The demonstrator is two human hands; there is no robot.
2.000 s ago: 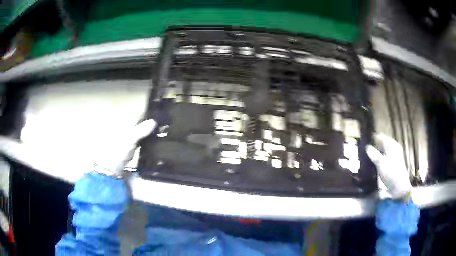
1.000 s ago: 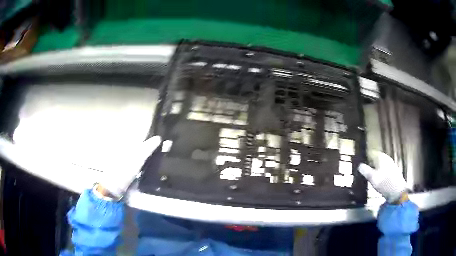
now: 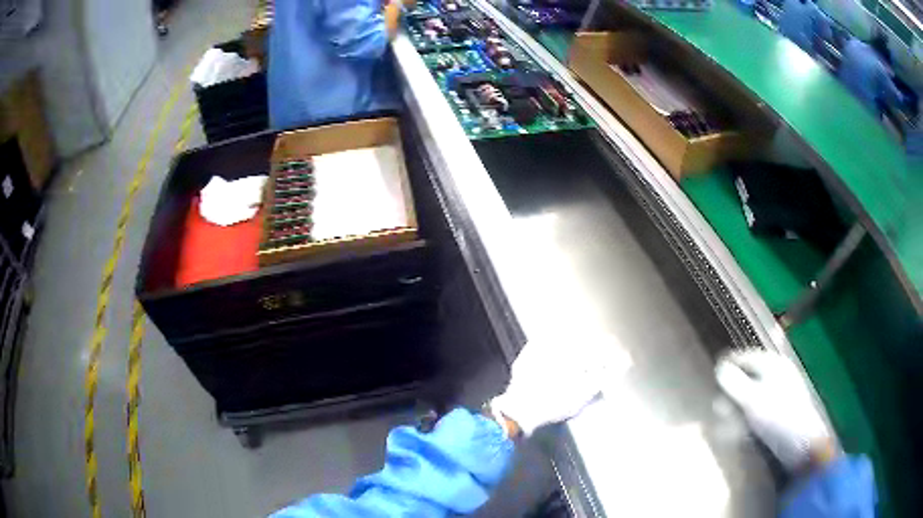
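Observation:
My left hand (image 3: 555, 386), in a white glove, is over the near rail of the conveyor, its edges partly lost in glare. My right hand (image 3: 774, 407), also gloved, is over the far side of the line, fingers loosely bent and a little blurred. Both look empty and apart from each other. Farther up the line lies a green populated circuit board (image 3: 494, 130) with copper-red coils and dark blocks. Another populated board (image 3: 445, 30) lies beyond it. Shiny metal plate (image 3: 577, 278) shows between the rails.
A black cart (image 3: 304, 314) on the left holds a cardboard tray (image 3: 349, 243) of small boards and a red sheet (image 3: 218, 246). A person in blue (image 3: 329, 61) stands beyond it. On the right, the green-matted shelf (image 3: 744, 218) bears a cardboard box (image 3: 648, 106) and a black item (image 3: 789, 199).
The view has swung along the line. The black carrier between my hands is out of the picture. My hands are off it, and the cart and populated boards now show.

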